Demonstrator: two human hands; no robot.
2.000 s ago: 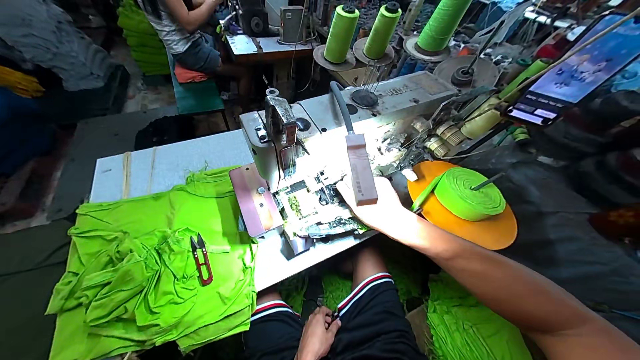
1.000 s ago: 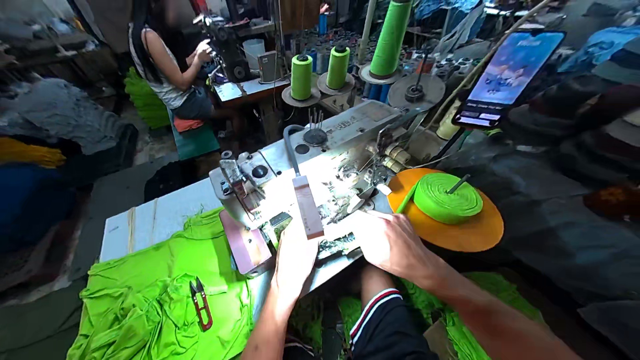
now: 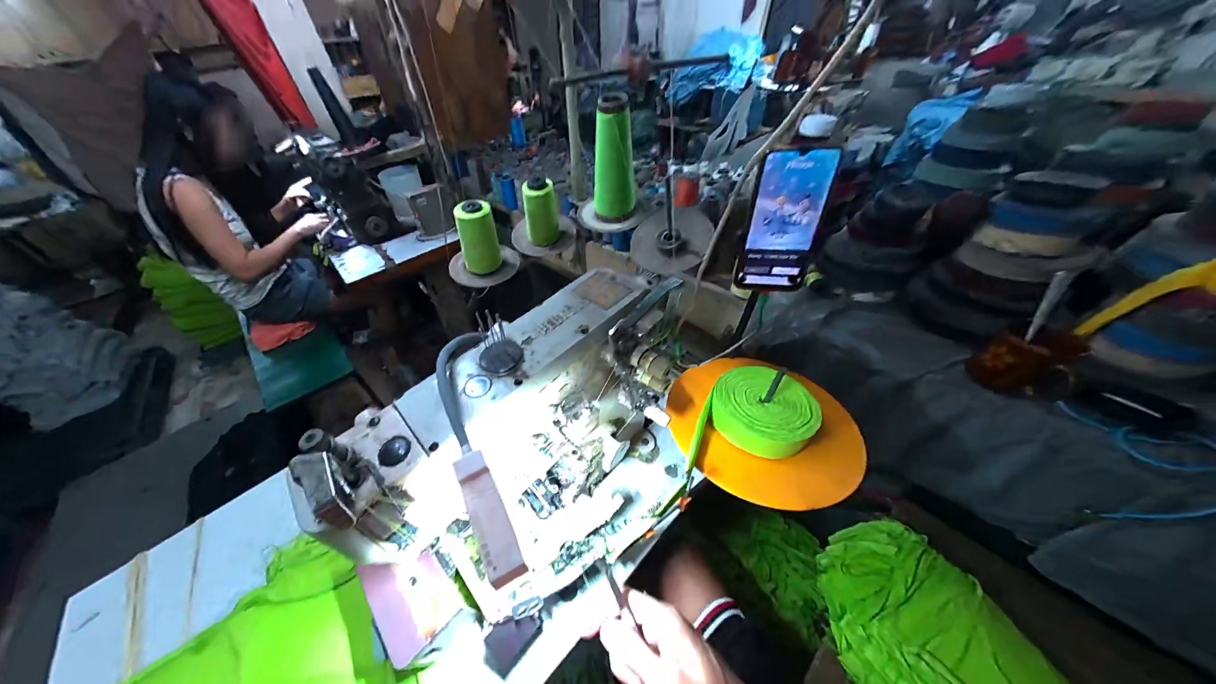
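An industrial sewing machine [image 3: 570, 418] fills the middle of the head view, brightly lit by a lamp [image 3: 489, 518] on a bent neck. Low in the view, just below the machine's front edge, my right hand [image 3: 655, 636] grips a thin metal tool [image 3: 613, 581], perhaps tweezers, whose tip points up at the lower mechanism. Glare hides its exact tip. My left hand is outside the view. Green fabric [image 3: 285, 627] lies at the lower left beside a pinkish metal plate [image 3: 408, 603]. A roll of green fabric strip [image 3: 765, 413] rests on an orange disc [image 3: 826, 475], its end running to the machine.
Green thread cones [image 3: 478, 237] stand behind the machine. A phone [image 3: 790, 218] is mounted at the right. Bundled green fabric [image 3: 921, 598] lies lower right. At the back left a person [image 3: 228, 218] sits at another sewing machine [image 3: 356, 195].
Both hands were at the machine front a second ago. Now my left hand is out of view, and my right is lower, holding a thin tool. The view has shifted markedly.
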